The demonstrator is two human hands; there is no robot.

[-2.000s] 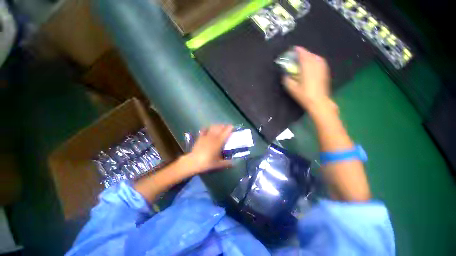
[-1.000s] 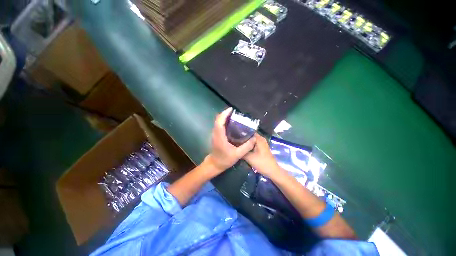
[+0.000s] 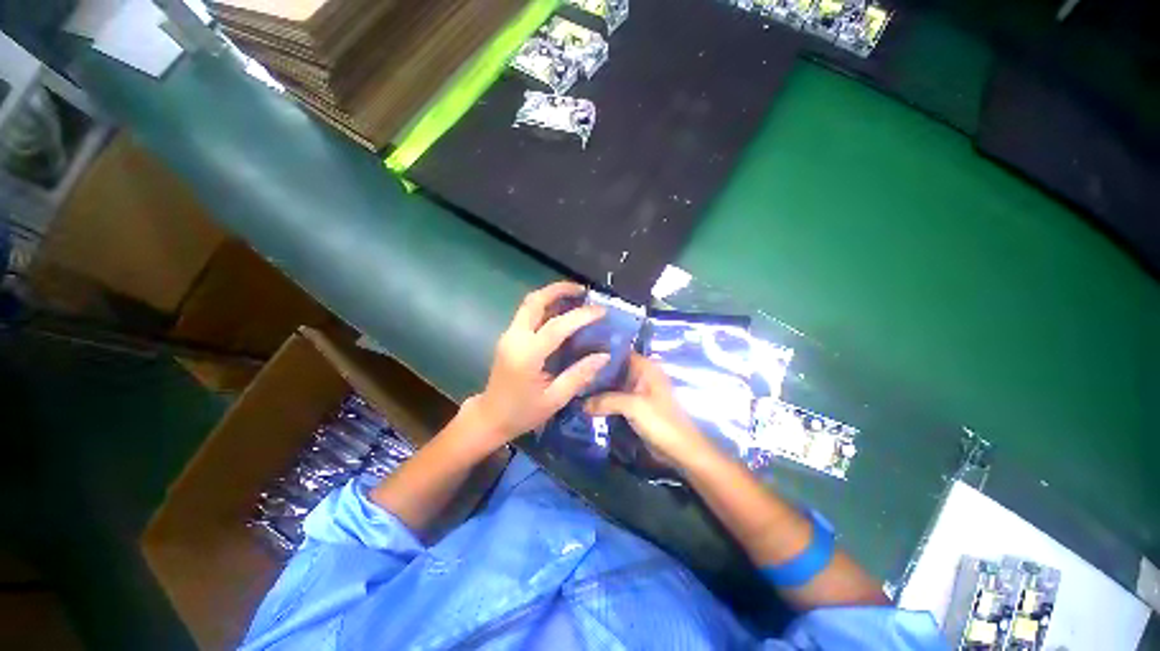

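Observation:
My left hand (image 3: 524,363) and my right hand (image 3: 651,413) are together at the bench edge. My left hand grips an antistatic bag (image 3: 603,341) with a pale edge at its top; whether a board is inside is hard to tell. My right fingers hold its lower right side. A loose pile of shiny antistatic bags (image 3: 712,369) lies right of my hands and partly beneath them. A power supply board (image 3: 809,440) lies at the right side of the pile.
Boards (image 3: 556,117) stand on the black foam sheet (image 3: 636,165), beside the bright green strip (image 3: 471,89) and cardboard stack (image 3: 369,51). A carton (image 3: 210,541) with bagged units (image 3: 333,471) is at lower left. A white sheet (image 3: 941,560) bears two boards (image 3: 1005,604) at lower right.
Two seconds ago my right hand held a board over the foam and my left hand was apart from it. Both hands are now together on a bag. The view has shifted right.

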